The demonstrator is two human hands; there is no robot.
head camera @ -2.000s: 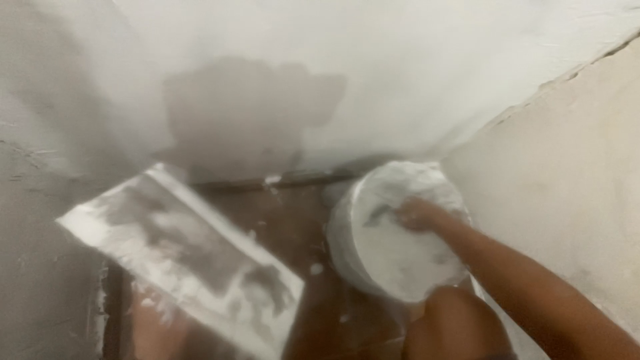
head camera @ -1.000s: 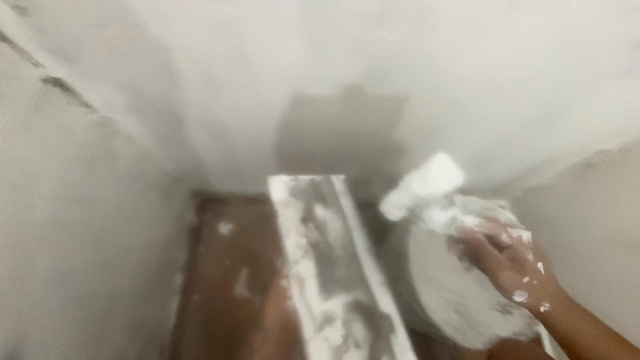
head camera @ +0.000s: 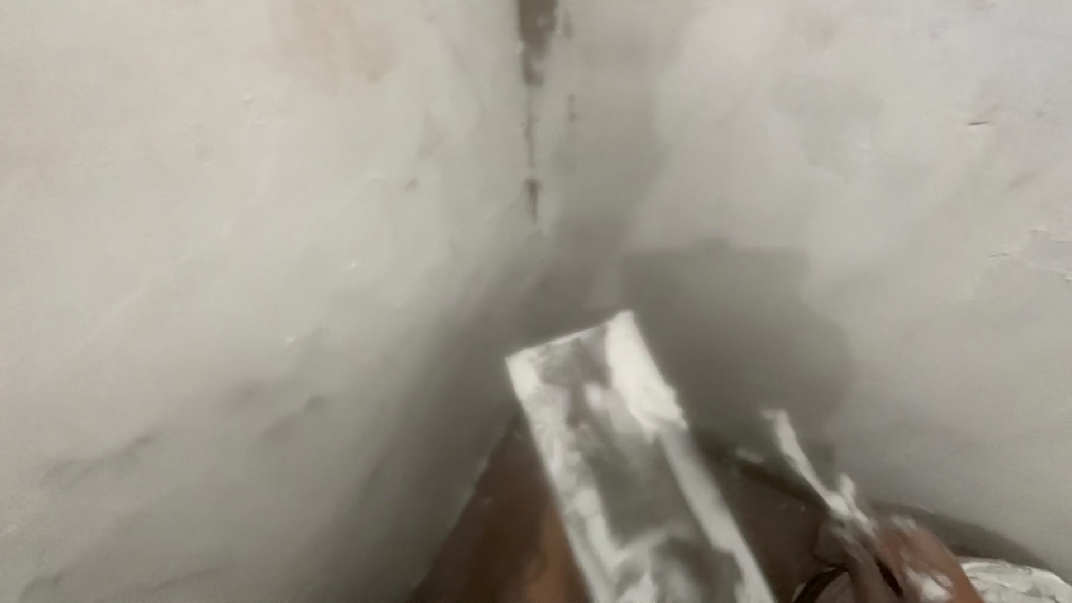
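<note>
A long metal plastering trowel [head camera: 636,469], smeared with white plaster or putty, rises from the bottom centre of the head view. My left hand is not seen; the trowel's lower end runs out of the frame. At the lower right my right hand [head camera: 900,557], spattered with white, is closed on a small putty knife [head camera: 808,469] with white compound on its blade. The knife is right of the trowel, apart from it. Below my right hand, at the bottom right edge, part of the bucket [head camera: 1013,579] with white compound shows.
Two plastered walls, the left one [head camera: 251,293] and the right one [head camera: 938,251], meet in a corner with a dark gap [head camera: 533,50] at the top. A brown floor [head camera: 770,502] with a few light specks lies below. Shadows fall on the right wall.
My right hand was in the bucket, then lifted a knife loaded with white compound; the knife now carries less. White compound lies thicker at the trowel's tip. The view has turned to the corner.
</note>
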